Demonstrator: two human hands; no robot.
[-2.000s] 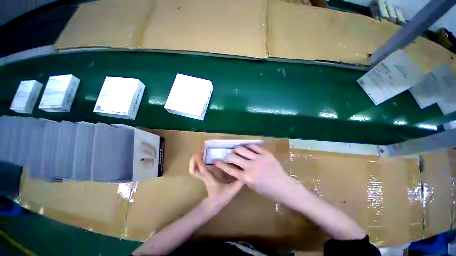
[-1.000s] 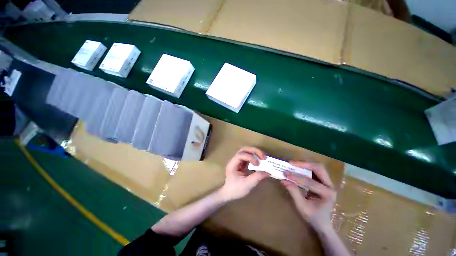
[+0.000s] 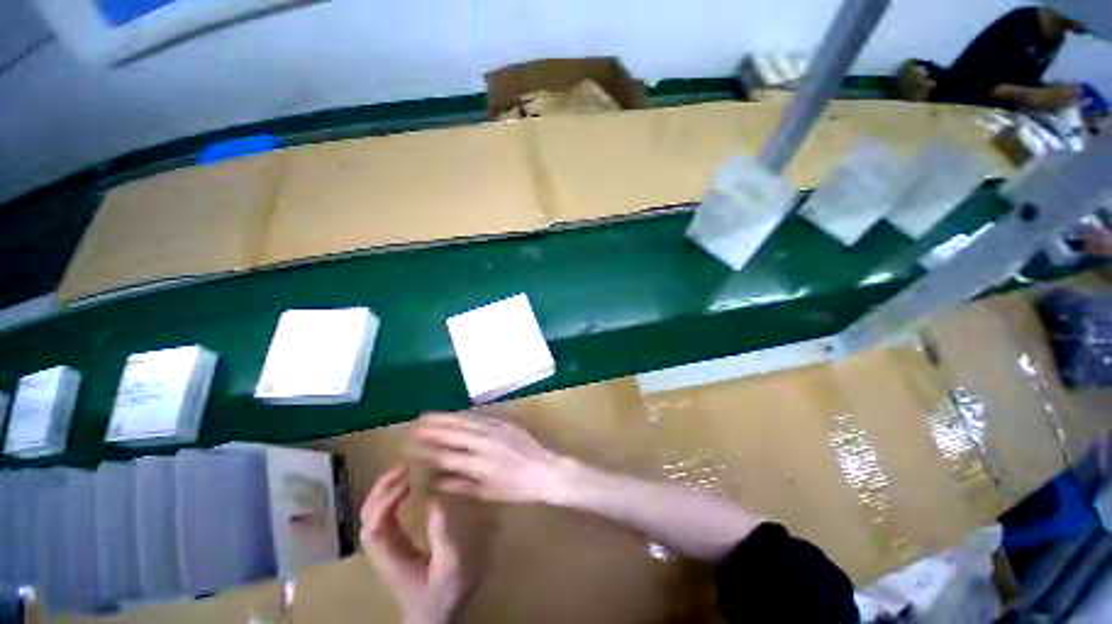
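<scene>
A white, squarish closed retail box (image 3: pixel 502 347) sits slightly turned on the green conveyor belt (image 3: pixel 634 305), just beyond my hands. Another white box (image 3: pixel 320 354) and several more lie to its left on the belt. My right hand (image 3: pixel 488 458) is below the nearest box, fingers stretched to the left, with nothing visible in it. My left hand (image 3: pixel 415 549) is beside it, thumb and curved fingers apart, empty. Both hands are over the cardboard table cover (image 3: pixel 585 439). A row of grey-white sleeves (image 3: pixel 220 518) stands tightly lined up at left.
Printed sheets (image 3: pixel 741 213) hang over the belt by a slanting metal post (image 3: pixel 823 79). Another post (image 3: pixel 976 262) crosses at right. An open brown carton (image 3: pixel 567 92) is on the far ledge. A person (image 3: pixel 1018 55) is at upper right. Plastic bags (image 3: pixel 939 585) lie at lower right.
The small white box is no longer between my hands, and one more white box is on the belt. My hands have moved left and opened. The view has turned right and up.
</scene>
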